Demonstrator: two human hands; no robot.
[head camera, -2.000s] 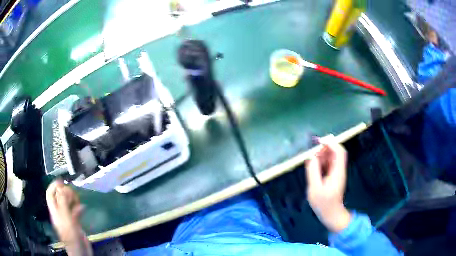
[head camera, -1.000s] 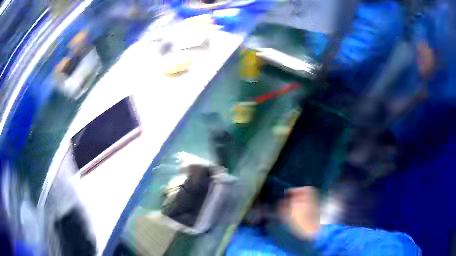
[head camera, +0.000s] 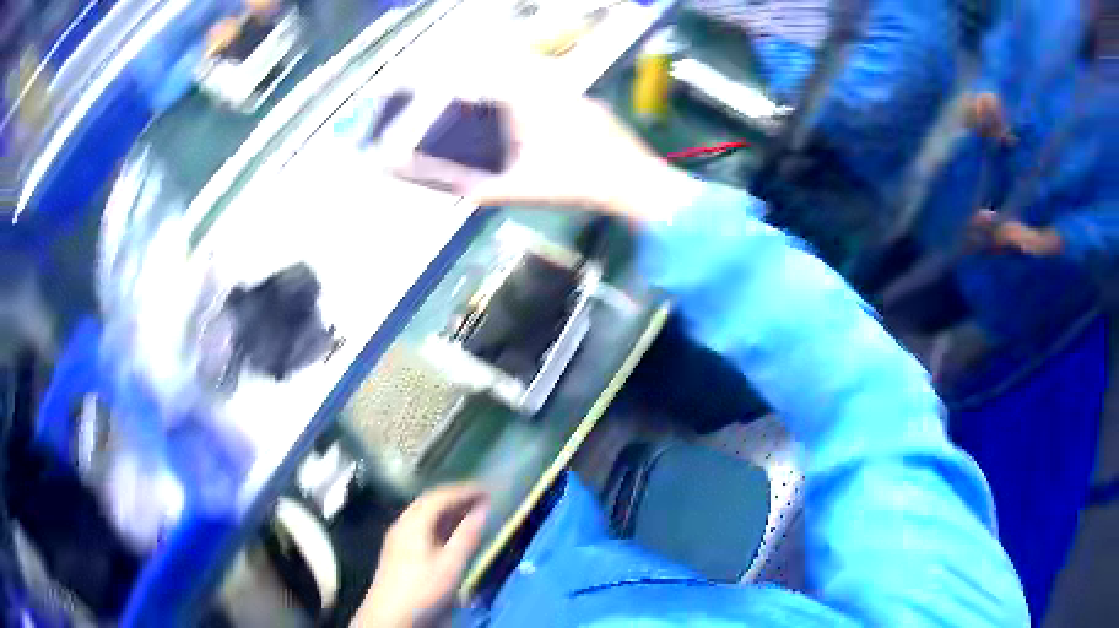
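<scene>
The white housing (head camera: 562, 356) with a dark inner unit (head camera: 530, 313) lies on the green bench. My right hand (head camera: 558, 153), blurred and washed out by glare, reaches across the bench to a dark rectangular unit with a pale edge (head camera: 464, 137) over the bright conveyor. It overlaps the unit's right side; whether the fingers grip it is unclear. My left hand (head camera: 430, 546) is low at the bench's near edge, fingers curled, thumb apart, with nothing visible in it.
A screw bin (head camera: 405, 405) sits beside the housing. Another dark object (head camera: 280, 321) is on the conveyor (head camera: 368, 264). A yellow can (head camera: 652, 86) and red brush handle (head camera: 708, 152) are at the bench's far end. A stool (head camera: 699, 509) stands below. People in blue are at right.
The view has shifted. My right hand has reached out from near my body to the dark unit over the conveyor. My left hand has come into view. The unit now appears closer to the bench.
</scene>
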